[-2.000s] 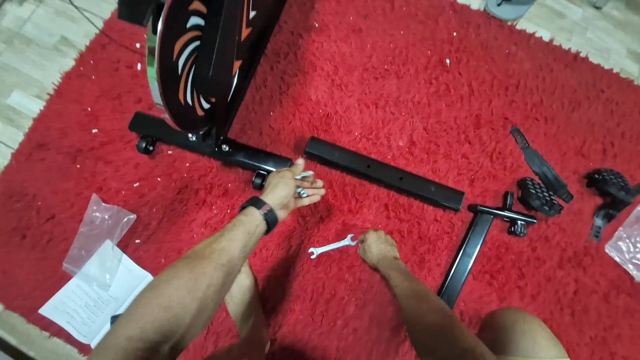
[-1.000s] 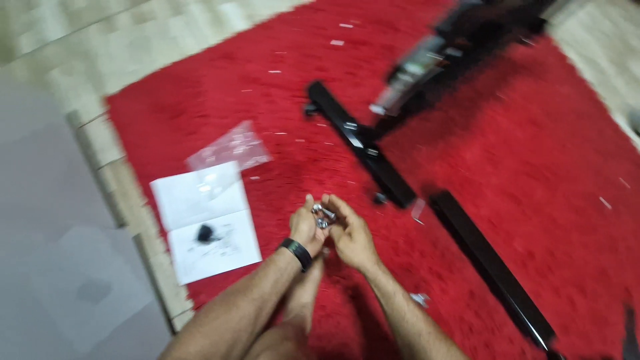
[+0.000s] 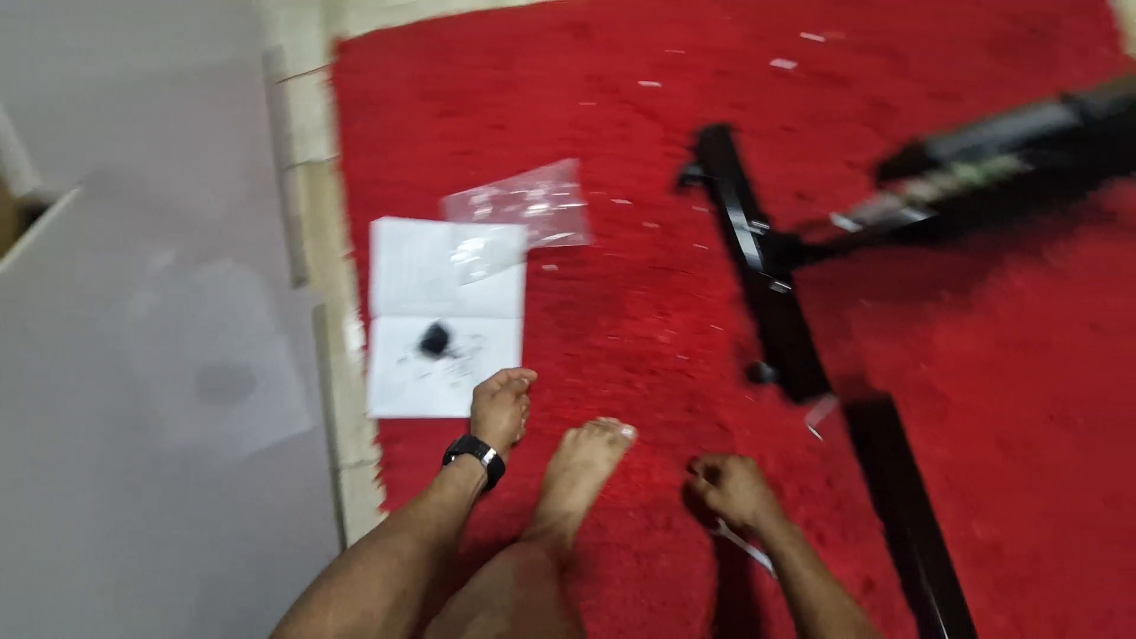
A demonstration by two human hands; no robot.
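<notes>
My left hand (image 3: 501,408), with a black watch on its wrist, is at the lower right edge of an open instruction booklet (image 3: 444,280); its fingers are curled and what they hold cannot be seen. My right hand (image 3: 732,490) is low over the red rug, fingers bent. Beside and partly under it lies an open-end wrench (image 3: 747,548). A dark object (image 3: 435,339) lies on the booklet's lower page. A clear plastic bag (image 3: 524,213) overlaps the upper page.
The black base bar (image 3: 763,266) of an exercise bike lies right of centre, the blurred bike (image 3: 1003,169) joined to it. A second black bar (image 3: 910,524) lies below. My bare foot (image 3: 586,461) is between my hands. Grey panels (image 3: 160,399) stand at the left; white scraps dot the rug.
My hands, together over small metal parts one second ago, have separated: the left to the booklet, the right to beside the wrench. The view has swung left since two seconds ago.
</notes>
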